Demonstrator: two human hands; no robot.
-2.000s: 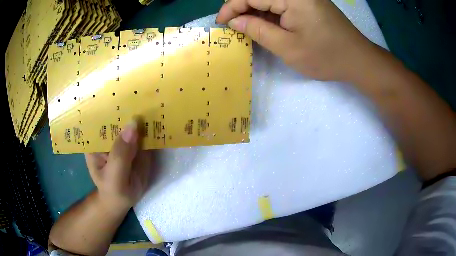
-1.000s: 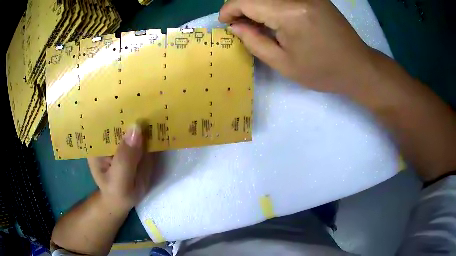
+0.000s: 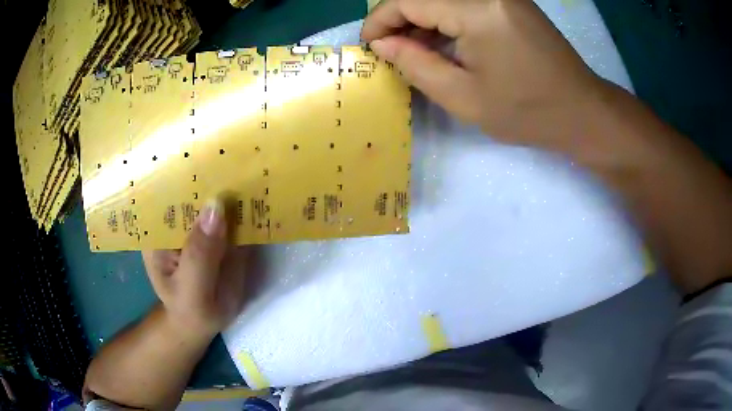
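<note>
A yellow PCB panel is held up over the white foam pad. My left hand grips its lower edge, thumb on the front face, the other fingers mostly hidden behind. Small silvery components sit at the notched top edge on several strips. My right hand is at the panel's top right corner, thumb and index finger pinched together at the edge of the last strip. Whatever is between these fingertips is hidden, so I cannot tell if they hold a component or only touch the panel.
The white foam pad lies on a green mat, with yellow tape strips at its edge. Stacked yellow panels stand at the upper left. A black ribbed rack is at the left. Tiny dark bits lie at the upper right.
The panel and my left hand have shifted slightly, and the glare on the panel has moved. My right hand has moved slightly right but stays at the top right corner.
</note>
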